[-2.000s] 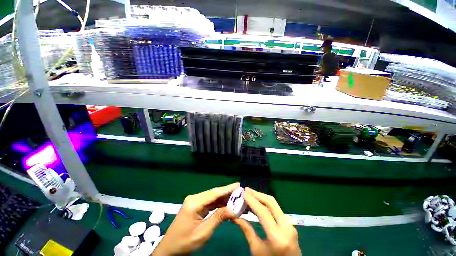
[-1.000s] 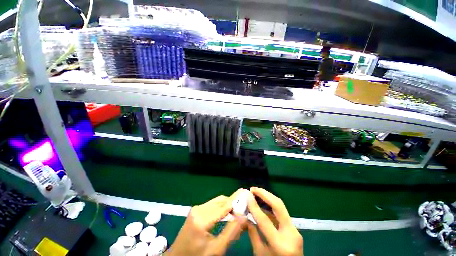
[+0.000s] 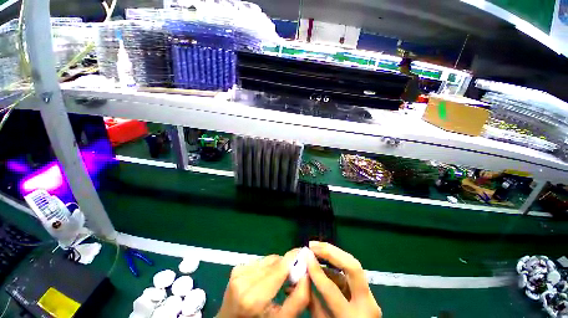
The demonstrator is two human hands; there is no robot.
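Note:
A small round white unit (image 3: 299, 268) is held upright on its edge between my two hands at the bottom centre. My left hand (image 3: 260, 287) grips its left side with bent fingers. My right hand (image 3: 339, 282) grips its right side with thumb and fingers. The fingers cover much of the unit, so its inside does not show. A loose pile of smooth white round housings (image 3: 182, 286) lies on the green mat to the left of my hands.
Blue-handled pliers (image 3: 137, 261) and a black control box (image 3: 59, 293) with a yellow label are at left. A white-and-black pile of units (image 3: 539, 277) is at far right. A white shelf beam (image 3: 205, 112) crosses ahead, with a cardboard box (image 3: 456, 114) on it. A dark tray (image 3: 316, 211) lies beyond my hands.
The fingers have shifted around the white unit and both hands sit slightly lower in the picture. The unit shows more of its smooth face than two seconds ago. The view has tilted slightly.

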